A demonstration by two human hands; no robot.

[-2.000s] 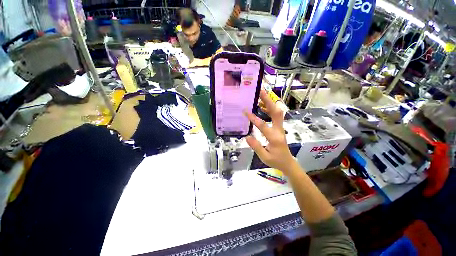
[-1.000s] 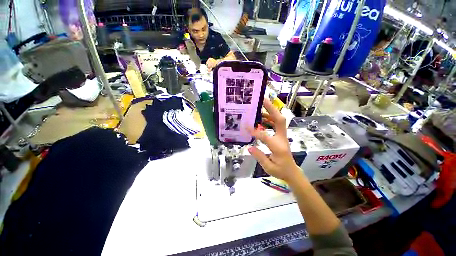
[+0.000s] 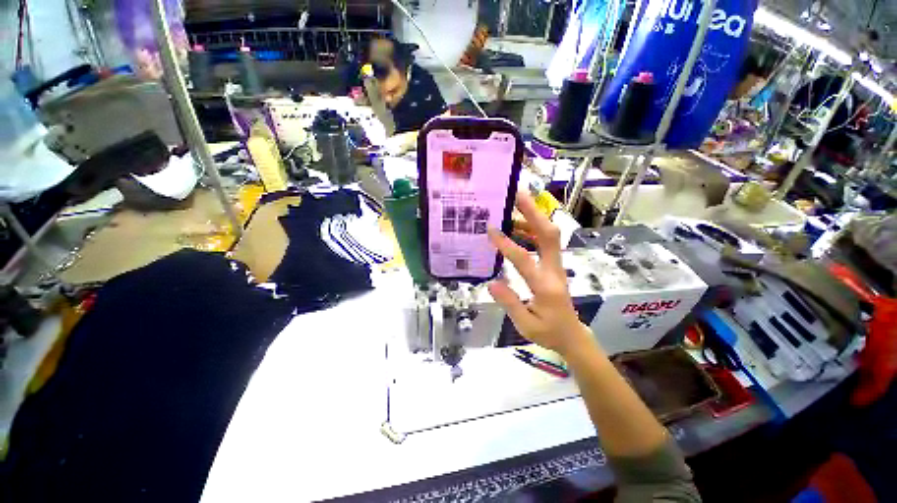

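A smartphone (image 3: 468, 201) in a dark case stands upright above the left end of the white sewing machine head (image 3: 639, 290). Its screen is lit pink with small pictures and text. My right hand (image 3: 539, 280) is at the right edge of the phone, bare, fingers apart, one fingertip at the lower right of the screen. It holds nothing. The needle area (image 3: 452, 356) is below the phone. My left hand is not in view.
A large black fabric pile (image 3: 138, 363) lies at left, with a black-and-white bundle (image 3: 334, 241) behind. Small red and dark tools (image 3: 541, 363) lie right of the needle. An open brown box (image 3: 669, 381) stands right. Thread cones (image 3: 570, 110) stand behind. A person (image 3: 401, 86) sits opposite.
The phone screen shows different content, with its pictures shifted. My right hand stays at the phone's edge with its fingers apart. The person opposite has lowered their head since one second ago.
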